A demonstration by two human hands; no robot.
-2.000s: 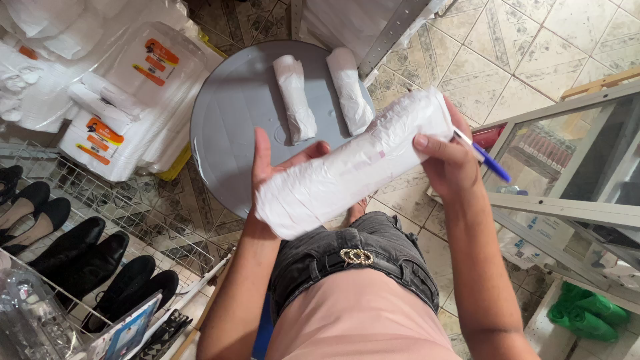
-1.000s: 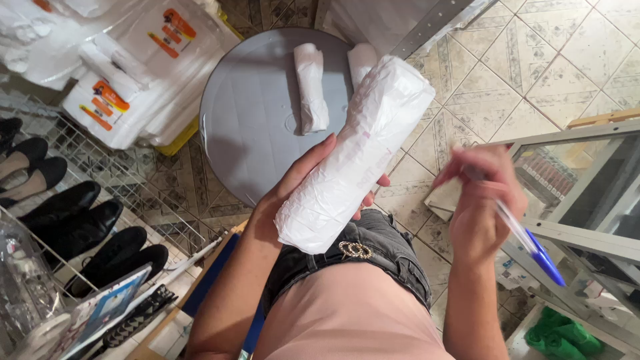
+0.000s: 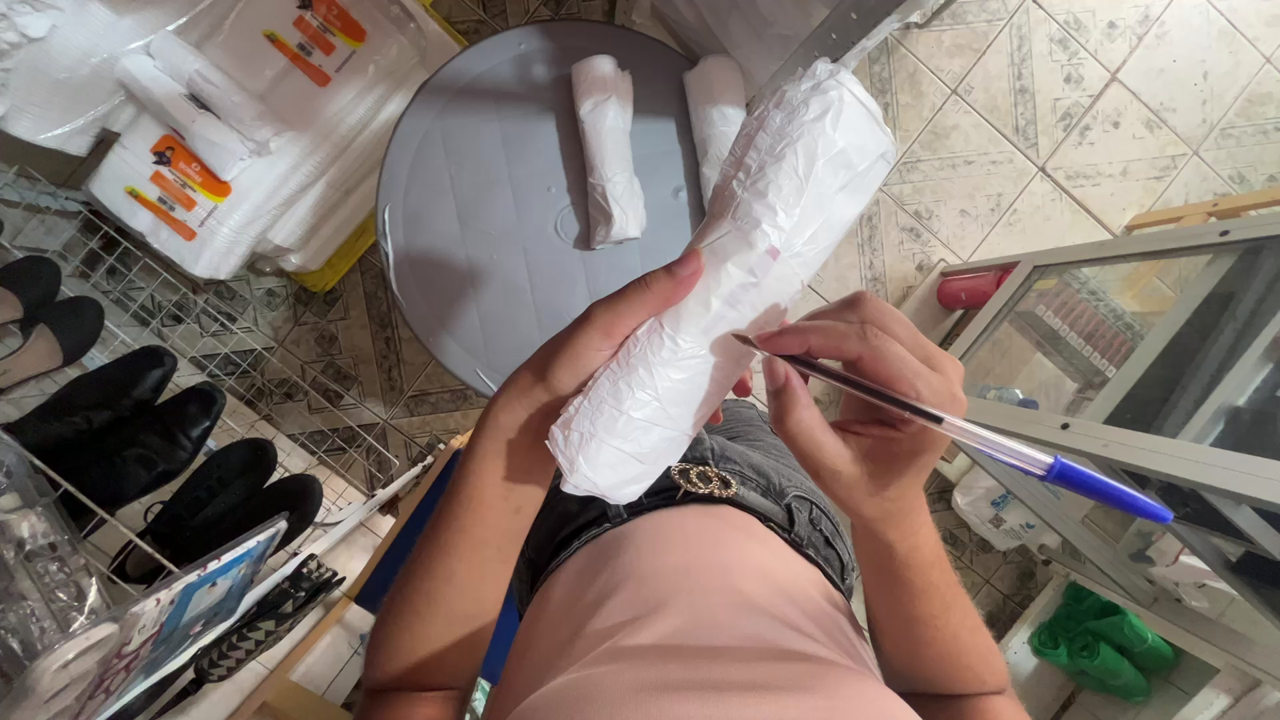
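Observation:
My left hand [image 3: 620, 320] grips a large roll of thin white plastic bags [image 3: 730, 270] from below, its thumb on top and its other fingers mostly hidden behind. The roll lies slanted in front of my waist. Between thumb and fingers, my right hand [image 3: 860, 390] holds a ballpoint pen [image 3: 930, 415] with a clear barrel and a blue cap on its rear end. The pen's tip is at the roll's surface; whether it touches is not certain. Beyond, a smaller white roll [image 3: 610, 155] lies on a round grey table [image 3: 480, 200], and another white roll [image 3: 715, 115] is partly covered by the held one.
Packs of white plastic goods [image 3: 190, 190] are stacked at the upper left. Below them, black shoes [image 3: 120, 430] stand by a white wire rack [image 3: 270, 390]. A glass-fronted cabinet [image 3: 1110, 420] stands at the right, with green plastic bundles [image 3: 1100, 640] in a compartment low down.
My right hand held the roll's far end with the pen between its fingers, then let go and moved off to the right. Now it has come back, with the pen tip at the roll.

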